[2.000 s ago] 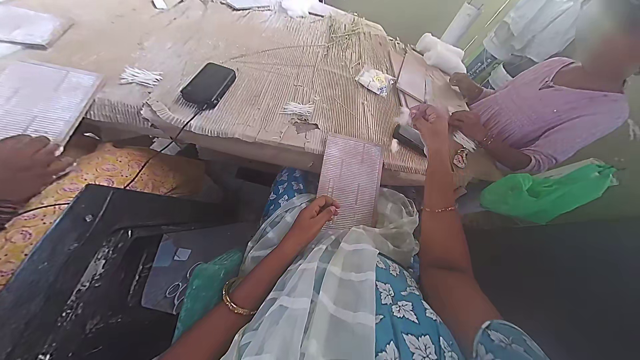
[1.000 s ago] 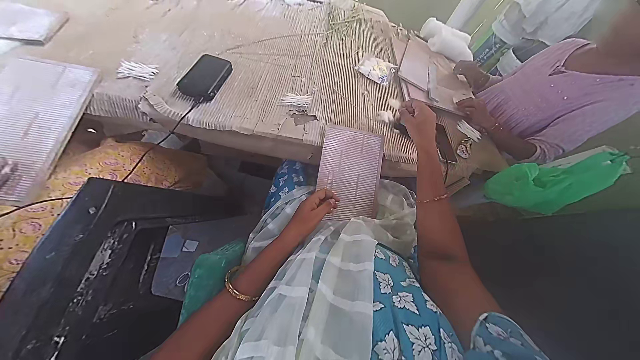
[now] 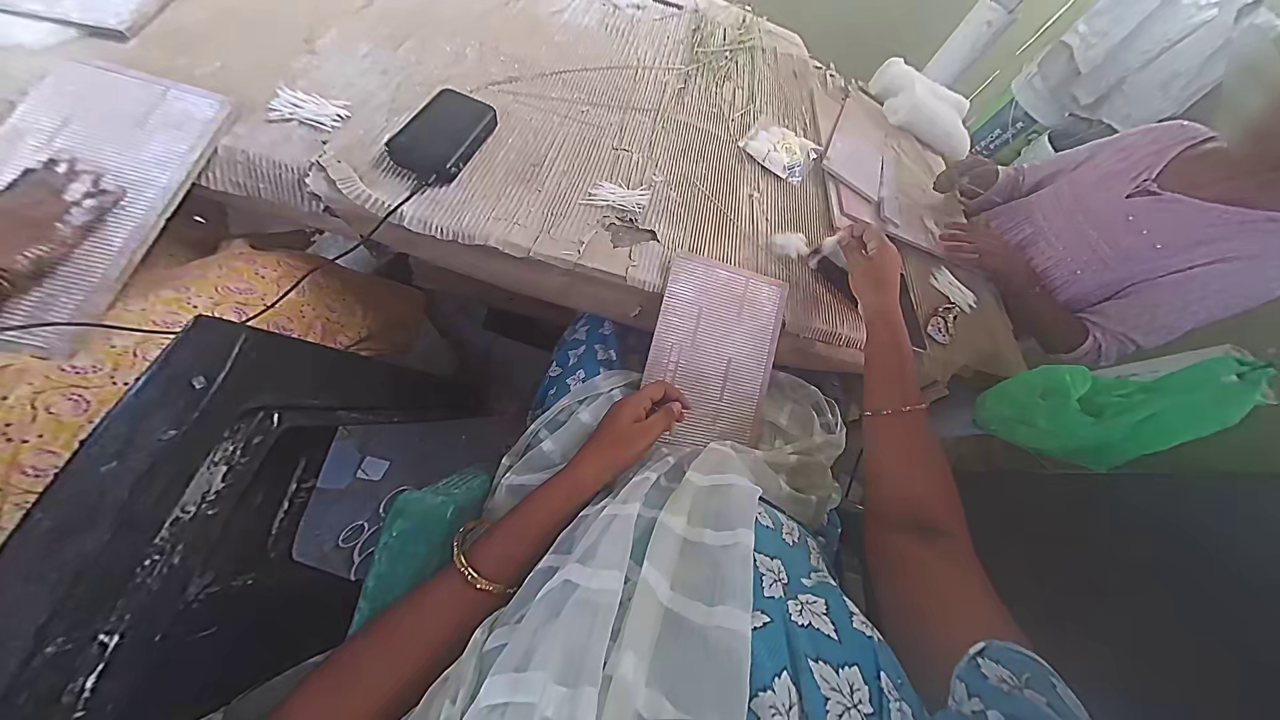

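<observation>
A ribbed rectangular board point(image 3: 722, 335) leans from my lap against the table's front edge. My left hand point(image 3: 645, 425) rests at its lower left, thumb and fingers close together; whether they pinch anything is too small to tell. My right hand point(image 3: 868, 262) is over the table's right part, its fingers closed on a bit of white cotton point(image 3: 828, 250) above a small dark box point(image 3: 842, 278). Another cotton tuft point(image 3: 789, 245) lies just left of it. Thin white cotton wicks point(image 3: 617, 197) lie in a small pile behind the board, and an opened packet point(image 3: 780, 153) of white pieces sits farther back.
A black power bank point(image 3: 441, 135) with a cable lies on the corrugated-covered table point(image 3: 560, 110). More wicks point(image 3: 308, 107) are left of it. A co-worker's hand point(image 3: 55, 215) is on another ribbed board at left; a person in pink point(image 3: 1140, 240) sits at right. A black chair point(image 3: 180, 520) stands at left.
My right hand has stayed by the cotton and dark box, with small shifts. My left hand remains at the board's lower edge. The left co-worker's hand has come back into view on its board.
</observation>
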